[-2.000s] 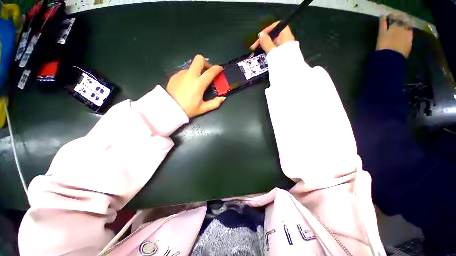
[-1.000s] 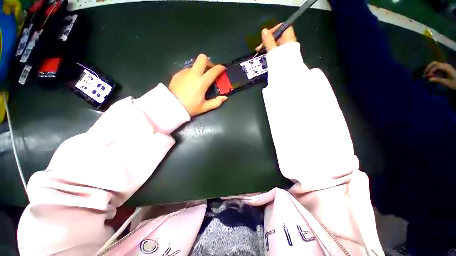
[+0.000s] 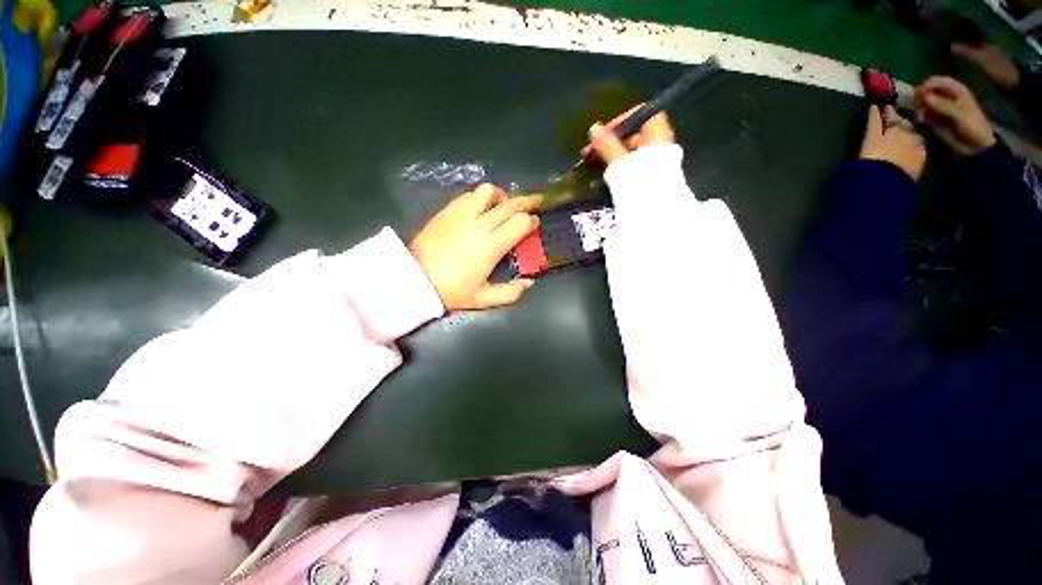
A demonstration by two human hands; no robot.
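Observation:
A black phone unit point(image 3: 562, 238) lies on the dark green mat, with a red block at its left end and a white dotted panel at its right. My left hand point(image 3: 474, 246) holds its left end, fingers on the upper edge and thumb on the lower. My right hand point(image 3: 632, 137) is above the unit's right part, gripping slim dark tweezers point(image 3: 676, 97) like a pen. Their thin tip points down-left near my left fingertips; whether it touches anything is unclear. My right sleeve hides the unit's right end.
Several waiting units point(image 3: 91, 97) cluster at upper left; one unit point(image 3: 210, 215) lies nearer. Clear film point(image 3: 446, 174) and a yellowish patch point(image 3: 594, 114) are beyond my hands. A white strip point(image 3: 514, 23) borders the mat. At right, another person's hands point(image 3: 897, 143) touch a unit.
The view has shifted, so the mat's far border shows lower. The tweezers now point down-left toward my left fingers. The neighbour's hands are together at a unit by the strip.

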